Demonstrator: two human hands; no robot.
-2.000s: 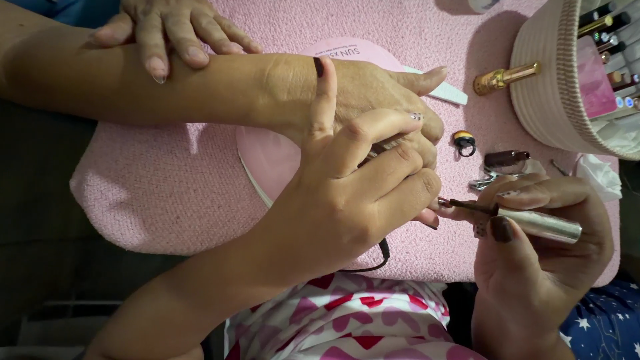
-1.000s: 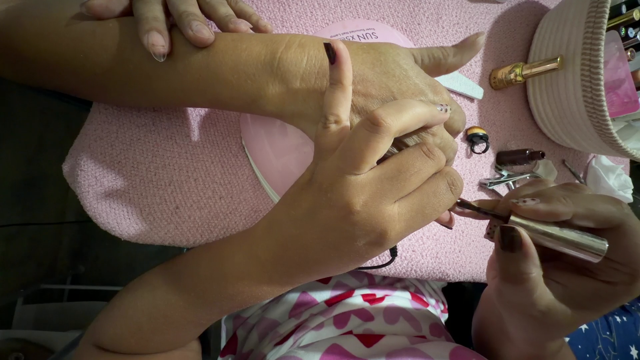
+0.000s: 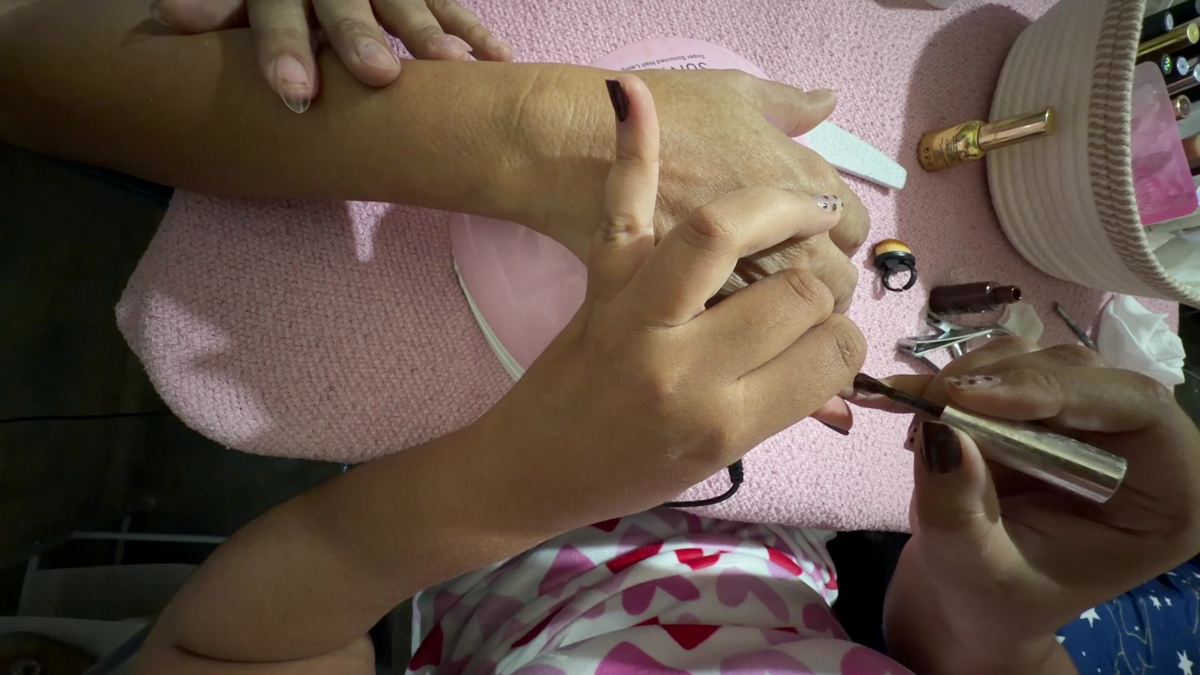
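Note:
My left hand (image 3: 722,347) lies over another person's hand (image 3: 722,131) and grips its fingers, with one of my dark-nailed fingers sticking up. Between the fingers and thumb of my right hand (image 3: 1041,450) is the silver cap of a nail polish brush (image 3: 1031,453). Its dark brush tip is at the fingertips just beyond my left hand; exactly what it touches is hidden. Under the person's hand is a round pink nail lamp (image 3: 516,272). A dark polish bottle (image 3: 966,298) lies uncapped on its side on the pink towel (image 3: 281,319).
The person's other hand (image 3: 347,37) rests on their forearm. To the right are a woven basket (image 3: 1050,159) of bottles, a gold-capped bottle (image 3: 984,136), a white nail file (image 3: 853,155), a black ring (image 3: 895,265), metal clippers (image 3: 952,339) and a crumpled white tissue (image 3: 1139,339). A black cable (image 3: 717,495) runs beside my left hand.
The brush stays in my right hand near the other person's fingertips, and my left hand keeps its grip. The view has shifted somewhat.

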